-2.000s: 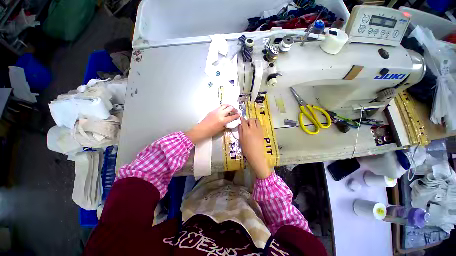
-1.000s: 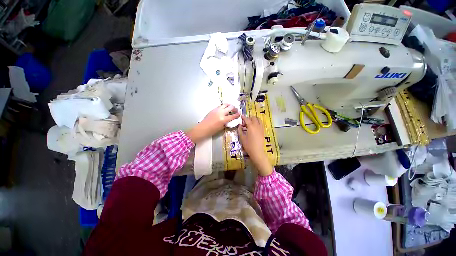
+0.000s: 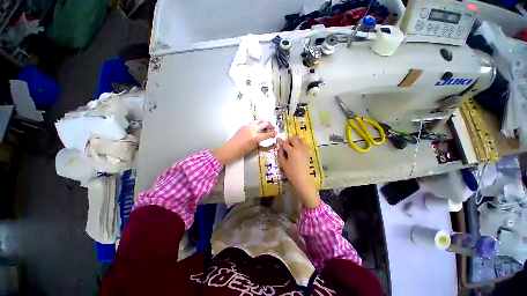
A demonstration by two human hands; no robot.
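Note:
A white fabric strip (image 3: 234,180) hangs over the table's front edge and runs up under my left hand (image 3: 248,140), whose fingers press its folded end near the needle area. My right hand (image 3: 296,159) is beside it, fingertips at the strip's right edge. Its fingers are bent, and whether they pinch cloth is hard to see. The sewn strip (image 3: 249,63) lies bunched beyond the needle. Yellow tape (image 3: 270,173) with black letters lies flat on the bed beside and under the cloth. The presser foot is too small to make out.
The JUKI machine head (image 3: 381,75) stands at the right. Open yellow-handled scissors (image 3: 363,133) and small dark tools (image 3: 397,139) lie on the bed. A control panel (image 3: 444,22) is at the back right. Stacked pale cloth (image 3: 107,136) is at the left. A dark phone-like rectangle (image 3: 400,191) lies at lower right.
The bunched sewn strip has shifted slightly away from me and to the left. Both hands stay nearly in place; my right hand has moved slightly to the right. The camera view has shifted a little.

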